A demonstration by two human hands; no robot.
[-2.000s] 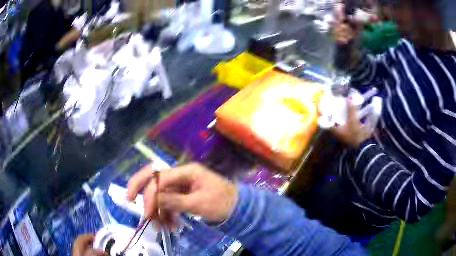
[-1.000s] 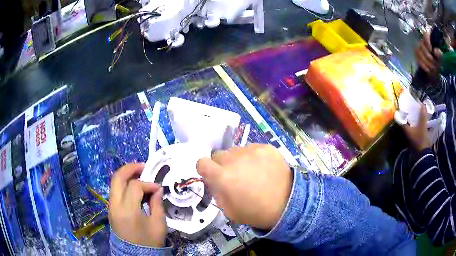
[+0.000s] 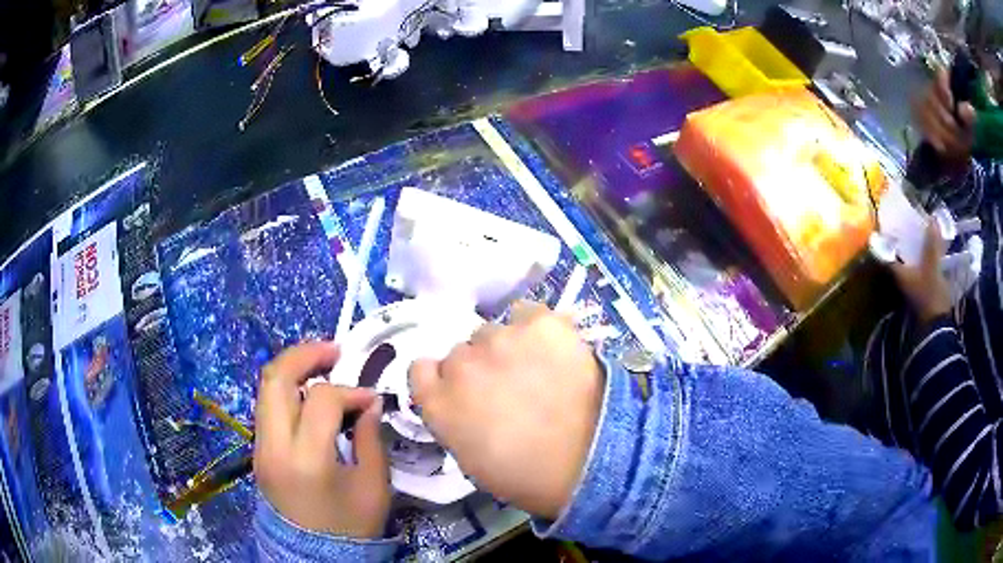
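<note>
A white round base [image 3: 434, 482] lies tilted on the printed sheets, with a dark curved slot showing. A white angled bracket [image 3: 467, 247] is attached behind it, with a slim white stick [image 3: 361, 269] on its left side. My left hand [image 3: 324, 440] grips the base's left edge, thumb and finger near the slot. My right hand [image 3: 511, 407] is closed over the base's centre, its fingertips at the hole; what they pinch is hidden. Wires with yellow ends [image 3: 220, 462] lie left of my left hand.
Blue printed sheets [image 3: 237, 297] cover the bench. An orange-yellow block [image 3: 781, 187] and a yellow bin [image 3: 742, 61] are at the right. White units with loose wires [image 3: 374, 39] are beyond. A person in a striped sleeve [image 3: 935, 385] holds a white part at far right.
My right hand has moved slightly left and up over the base's centre, hiding the red wires seen there earlier. The bracket shows slightly higher and further right.
</note>
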